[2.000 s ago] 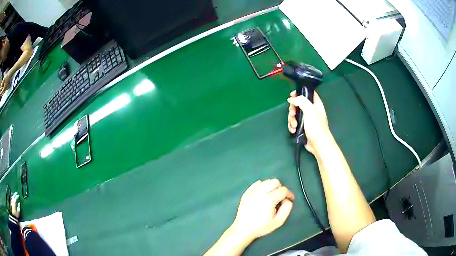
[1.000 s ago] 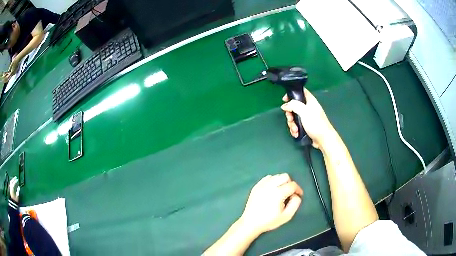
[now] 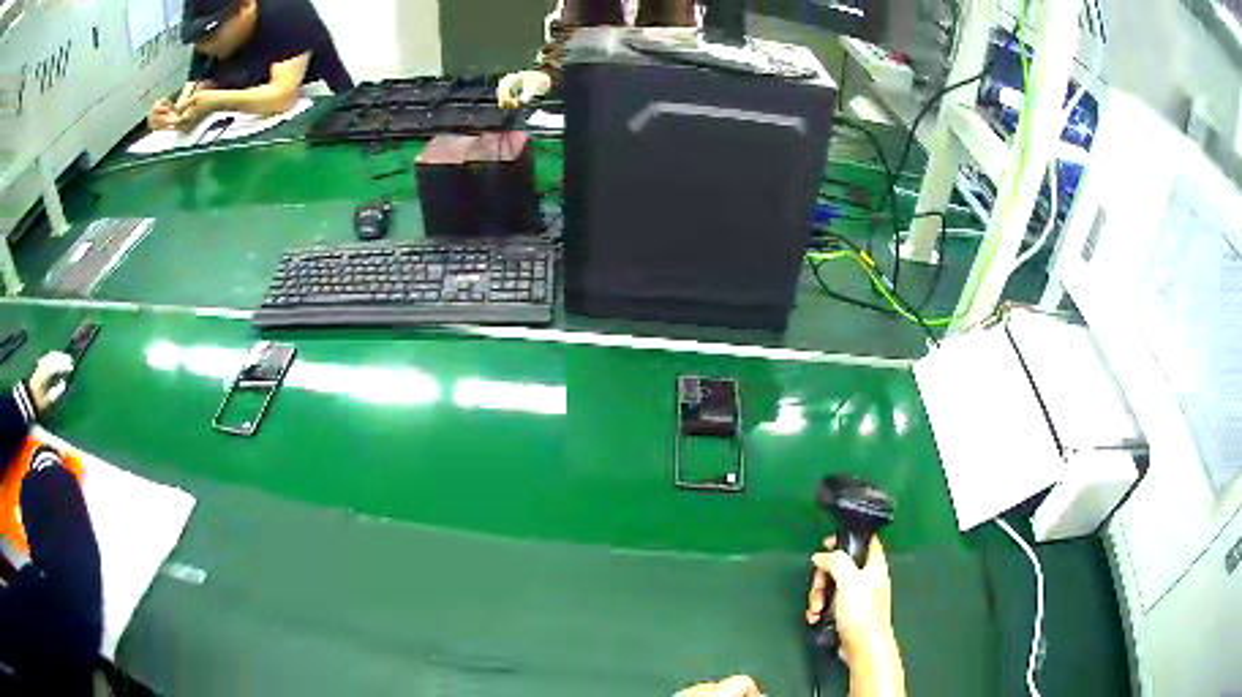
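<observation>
My right hand (image 3: 855, 599) is closed around the grip of the black barcode scanner (image 3: 858, 507), held upright at the right, its head clear of the phones. A phone frame (image 3: 710, 433) lies on the glossy green strip (image 3: 599, 507), left of and beyond the scanner, with a dark block at its top and a small white spot at its lower right corner. A second phone frame (image 3: 255, 390) lies farther left. My left hand (image 3: 722, 688) is cut off by the bottom edge, so its fingers and whether it holds anything are hidden.
Behind the pale rail (image 3: 613, 341) stand a keyboard (image 3: 409, 283), mouse (image 3: 372, 219), dark brown box (image 3: 477, 185) and computer tower (image 3: 697, 184). A white sheet (image 3: 988, 425) and small white block (image 3: 1090, 494) are at right. A worker's gloved hand (image 3: 51, 379) touches a phone frame at far left; another person writes behind.
The view has tilted up and levelled, showing more behind the rail. The scanner has moved away from the phone frame, to its right, and no red light shows. My left hand has dropped mostly out of view.
</observation>
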